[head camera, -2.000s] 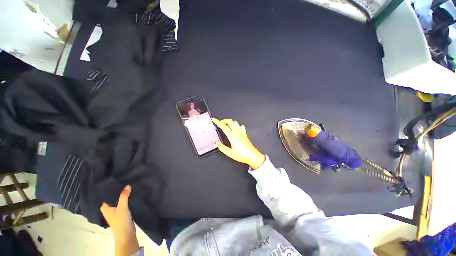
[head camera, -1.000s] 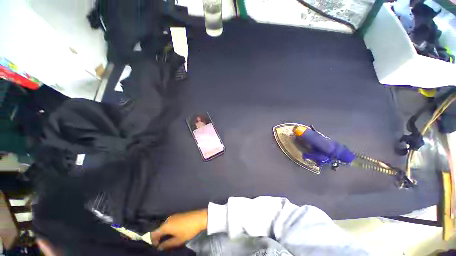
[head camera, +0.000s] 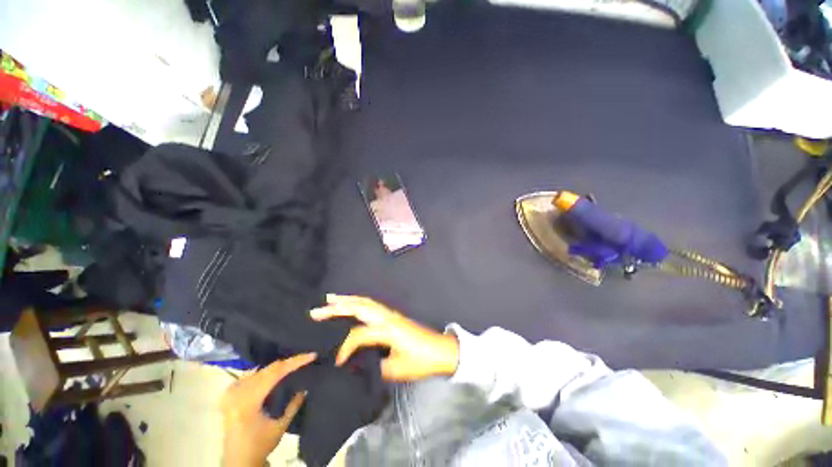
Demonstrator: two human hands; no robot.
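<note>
A heap of black cloth (head camera: 274,219) lies on the left of the dark table. Another black piece (head camera: 342,410) hangs at the near edge against my body. My left hand (head camera: 260,406) is at that piece's left side, thumb and finger spread with black cloth between them; whether it grips is unclear. My right hand (head camera: 392,342) is above its upper edge, fingers apart. A lit smartphone (head camera: 395,216) lies flat beyond my hands. The steam iron (head camera: 561,233) rests at right, its purple-wrapped handle toward the right.
The iron's hose (head camera: 712,269) runs right to a stand. A white box (head camera: 766,82) is at back right, a clear bottle (head camera: 409,14) at the back. A wooden stool (head camera: 87,356) and a clear plastic bundle (head camera: 196,343) are at lower left.
My right hand has moved up from the near edge and let go of a pale strip. My left hand has come back into clear view. A black piece now hangs between my hands.
</note>
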